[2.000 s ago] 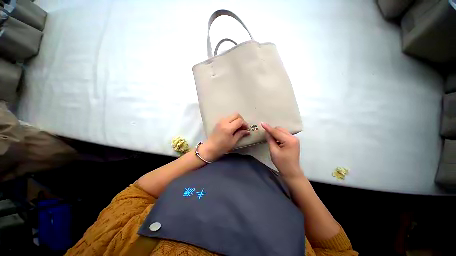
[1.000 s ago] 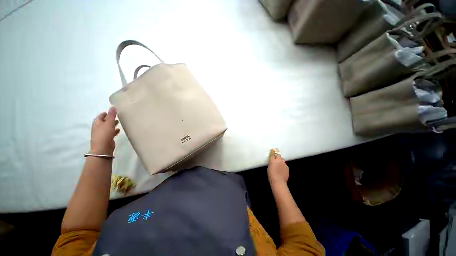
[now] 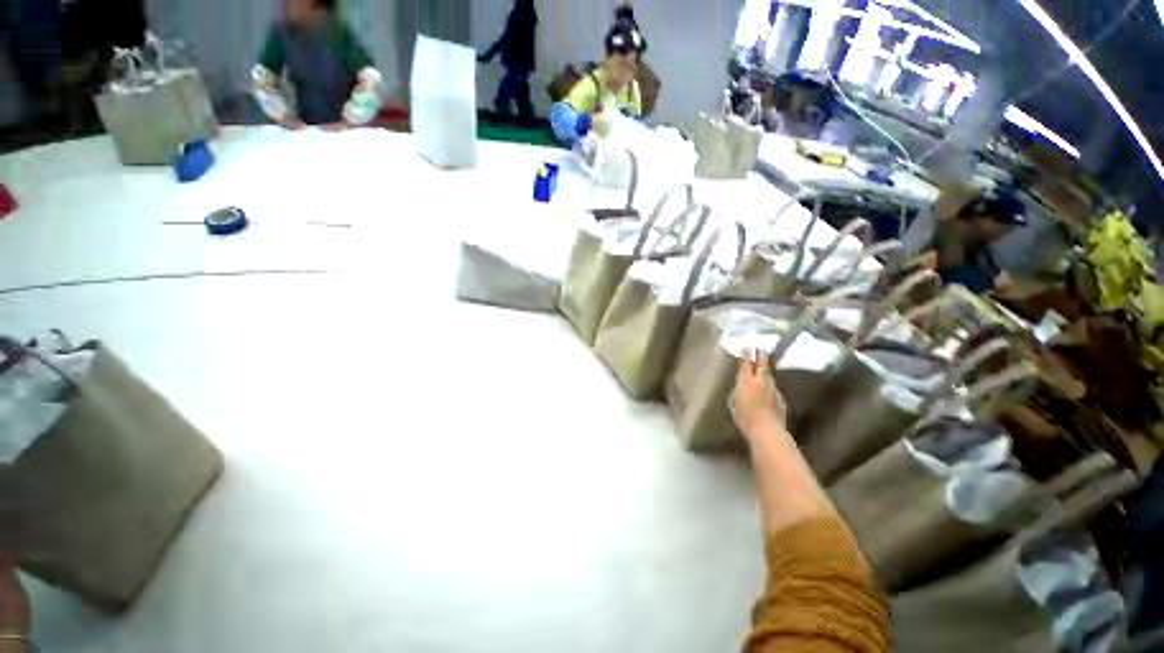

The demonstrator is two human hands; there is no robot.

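Stuffed taupe tote bags stand in rows on the right, with white filling at their open tops. My right hand (image 3: 758,398) reaches over the table to the top edge of one tote bag (image 3: 706,387). Its fingertips are at the rim beside the white filling; whether they grip it is unclear. My left hand (image 3: 13,606) is cut off by the left edge, low beside another stuffed tote bag (image 3: 121,478); its fingers are hidden. The flat bag and the yellow scraps are not in view.
The white tabletop (image 3: 421,447) spans the middle. A dark tape roll (image 3: 226,221), a blue object (image 3: 545,183) and another blue item (image 3: 193,160) lie farther back. A white upright bag (image 3: 444,102) stands near two people (image 3: 313,70) (image 3: 610,92). Another person (image 3: 983,236) is at right.
The view has swung up and across the room. The flat bag has left view. My right arm now extends to the standing bags; my left hand is mostly out of frame.
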